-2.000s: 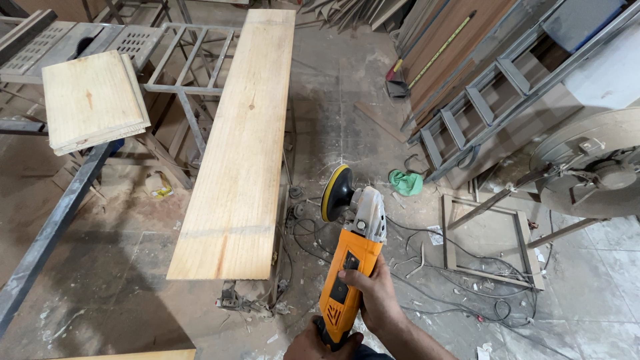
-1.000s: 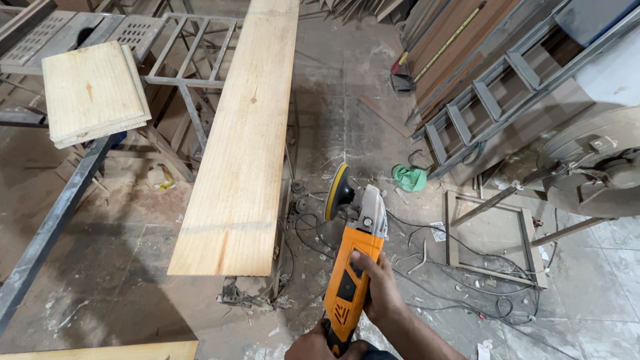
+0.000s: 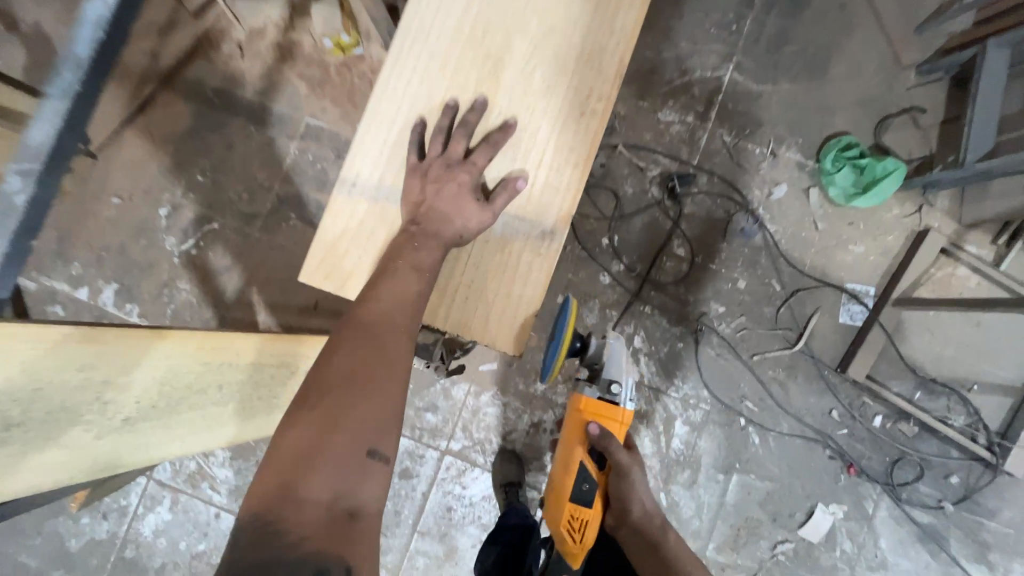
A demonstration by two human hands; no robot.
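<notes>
My left hand (image 3: 454,180) lies flat with fingers spread on the near part of a long pale wooden board (image 3: 520,72), close to a greyish band across the grain. My right hand (image 3: 628,480) grips the orange body of an angle grinder or polisher (image 3: 588,448). The tool's round pad (image 3: 559,340), blue on its face with a yellow rim, is turned toward the board's near right corner and stands apart from it. Part of a clamp or metal fitting (image 3: 444,354) shows under the board's near end.
Another pale board (image 3: 152,400) lies at the lower left, near a grey metal bar (image 3: 56,120). Black cables (image 3: 768,232) wind over the dusty tiled floor. A green plastic bag (image 3: 860,172) and a wooden frame (image 3: 888,312) are at the right. My shoe (image 3: 509,478) shows below the board.
My left hand has let go of the tool's lower end and now rests on the board. My right hand still holds the tool. The view has swung down and closer.
</notes>
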